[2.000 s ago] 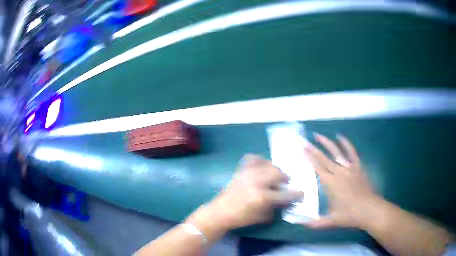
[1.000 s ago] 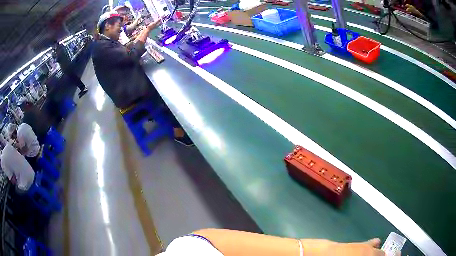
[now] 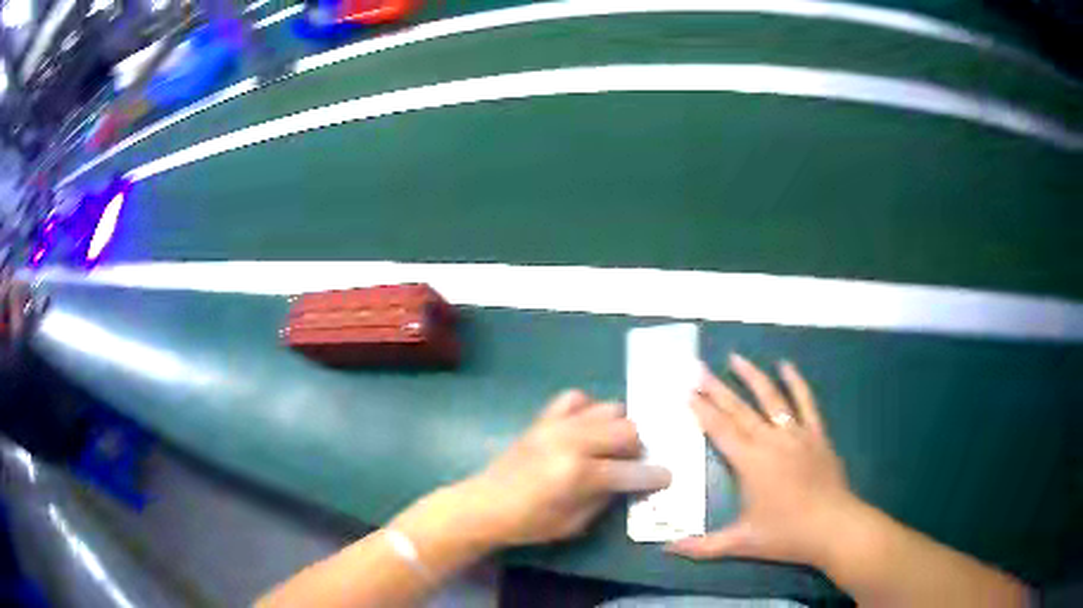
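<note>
A flat white plate (image 3: pixel 647 368) lies upright in the view on the green bench strip. My left hand (image 3: pixel 564 463) comes from the lower left, its fingers curled and one fingertip on the lower half of the plate. Whether it pinches something small is hidden by blur. My right hand (image 3: pixel 778 475) lies flat with spread fingers at the plate's right edge, thumb at the lower corner, and steadies it without closing round it. A red-brown block (image 3: pixel 368 327) sits alone on the strip, left of the plate.
A white rail (image 3: pixel 760 297) runs just beyond the block and plate, with green conveyor lanes (image 3: pixel 534 178) and more white rails behind. A violet-glowing lamp (image 3: pixel 107 226) is at the far left. Blurred blue and red bins (image 3: pixel 374 10) are at the top left. The bench's near edge crosses below.
The view has swung from along the line back down to the bench. Both hands and the whole plate are in view again; one second ago only my left arm and part of the plate showed.
</note>
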